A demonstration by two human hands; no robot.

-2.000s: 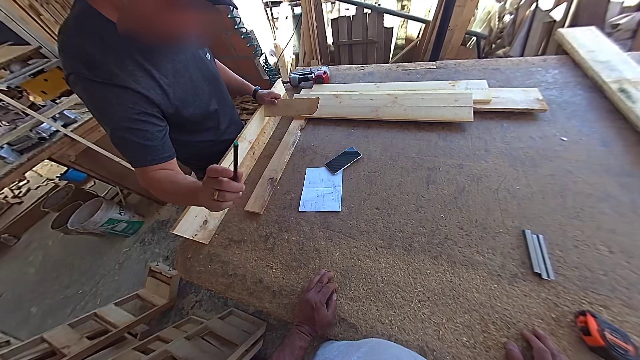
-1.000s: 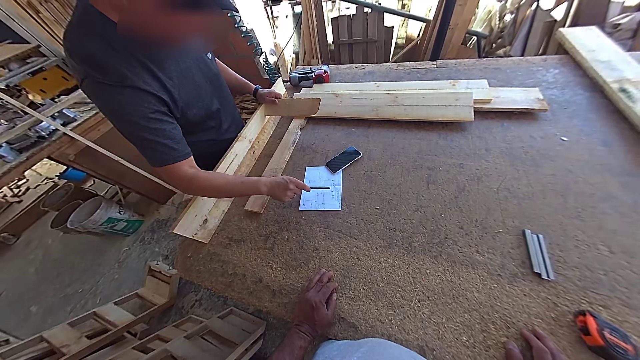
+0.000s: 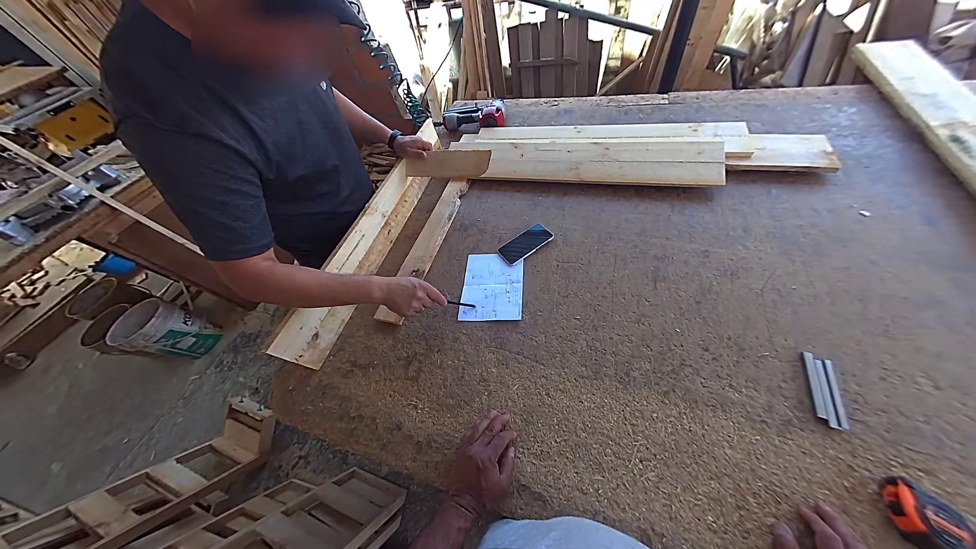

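My left hand (image 3: 484,461) rests on the sawdust-covered workbench (image 3: 648,366) near its front edge, fingers loosely bent, with nothing visible in it. At the bottom right, my right hand (image 3: 820,528) shows only its fingers, lying on the bench just left of an orange and black tape measure (image 3: 923,512). A sheet of paper with drawn lines and writing (image 3: 492,293) lies beyond my left hand, a smartphone (image 3: 525,244) overlapping its top corner. Metal strips (image 3: 825,390) lie at the right.
Across the bench corner, a co-worker (image 3: 229,137) points a dark pencil (image 3: 461,304) at the paper. Pine boards (image 3: 610,162) and a red and black power tool (image 3: 474,115) lie at the back. Another board (image 3: 926,107) is far right; slatted wooden frames (image 3: 175,480) stand lower left.
The co-worker's hand with the pencil, raised two seconds ago, has come down to the paper and since moved slightly toward its lower left part. My hands have stayed in place.
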